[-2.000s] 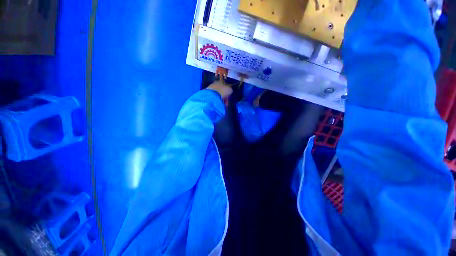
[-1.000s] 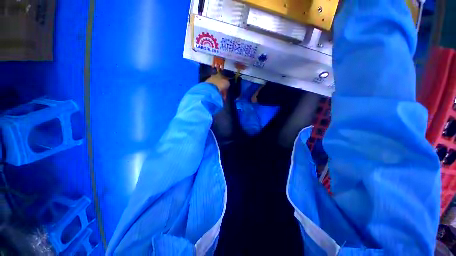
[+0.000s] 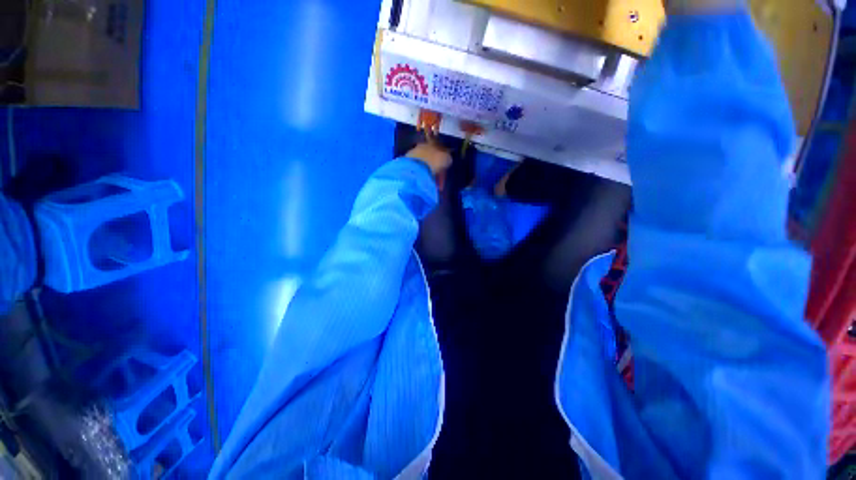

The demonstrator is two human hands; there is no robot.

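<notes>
The white benchtop machine [image 3: 526, 117] stands in front of me, with a red gear logo on its front panel and gold-yellow base plates [image 3: 601, 21] on top, cut off by the upper edge. My left hand [image 3: 432, 159] is at the panel's lower left edge, with its fingertips at a small orange part [image 3: 429, 122]; I cannot tell whether it grips it. My right arm reaches forward over the machine. Only a blurred bit of my right hand [image 3: 704, 5] shows at the top edge, so its fingers and anything in them are hidden.
Blue plastic stools [image 3: 113, 234] stand on the blue floor at left, with a cardboard box [image 3: 84, 52] at the upper left. Red foam trays [image 3: 835, 272] are at the right edge, partly behind my right sleeve. A red grid crate [image 3: 619, 281] shows low beside my right knee.
The view has shifted, so the machine and stools sit further right in the picture. My right arm has moved, and a bit of the hand now shows at the top. My left hand stays at the panel edge.
</notes>
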